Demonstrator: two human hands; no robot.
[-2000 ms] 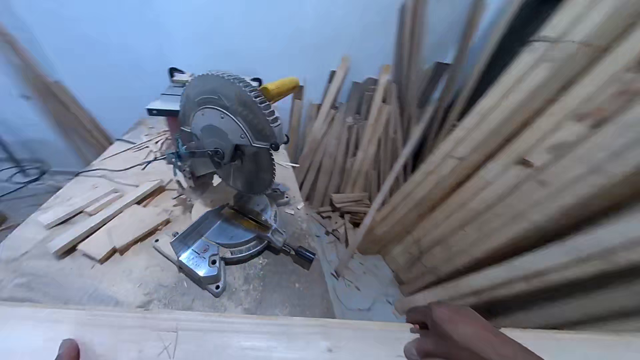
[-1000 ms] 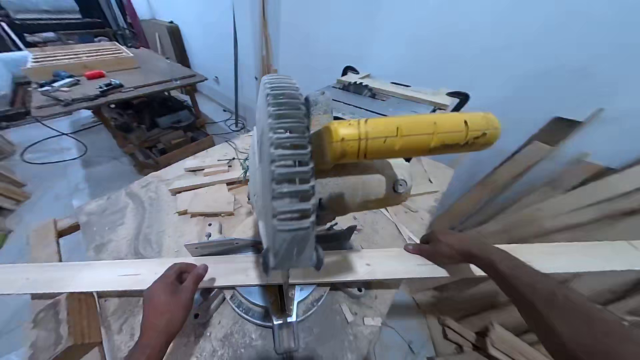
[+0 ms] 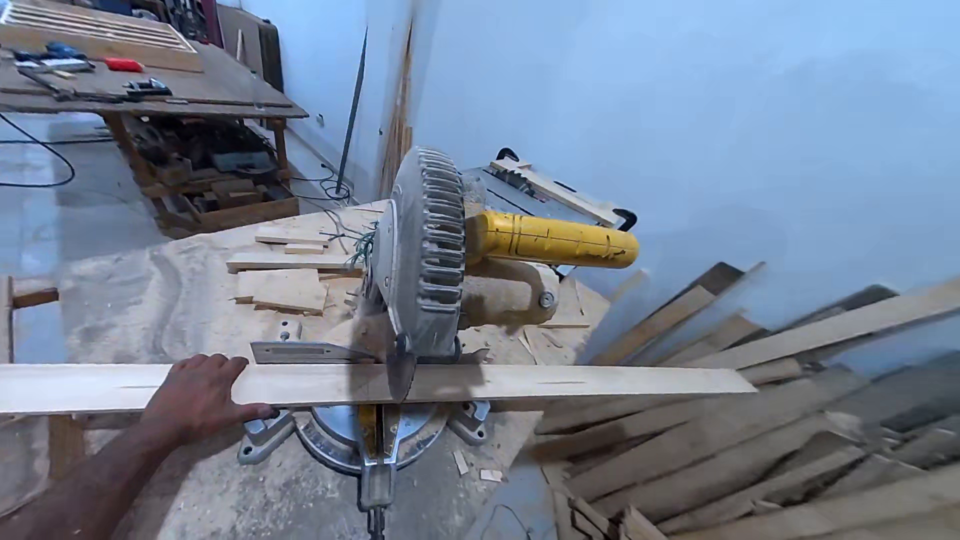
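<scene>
A long pale wooden board (image 3: 540, 381) lies across the base of a miter saw (image 3: 431, 255), against its metal fence (image 3: 315, 352). The saw's head, with a ribbed guard and yellow motor housing (image 3: 559, 240), is over the board, and the toothed blade (image 3: 400, 376) shows at the board's face. My left hand (image 3: 204, 394) grips the board left of the blade, fingers over the far edge and thumb along the near edge. My right hand is out of view.
Offcuts (image 3: 281, 289) and sawdust lie on the saw's bench (image 3: 180, 315). Many boards (image 3: 720, 442) are stacked and leaning at the right. A workbench (image 3: 225, 82) with tools stands back left, and a table with a clamped wooden strip (image 3: 562, 196) is behind the saw.
My right hand, on the board right of the blade one second ago, has left the view. The board's right end now shows. The view turned toward the saw after the first frame.
</scene>
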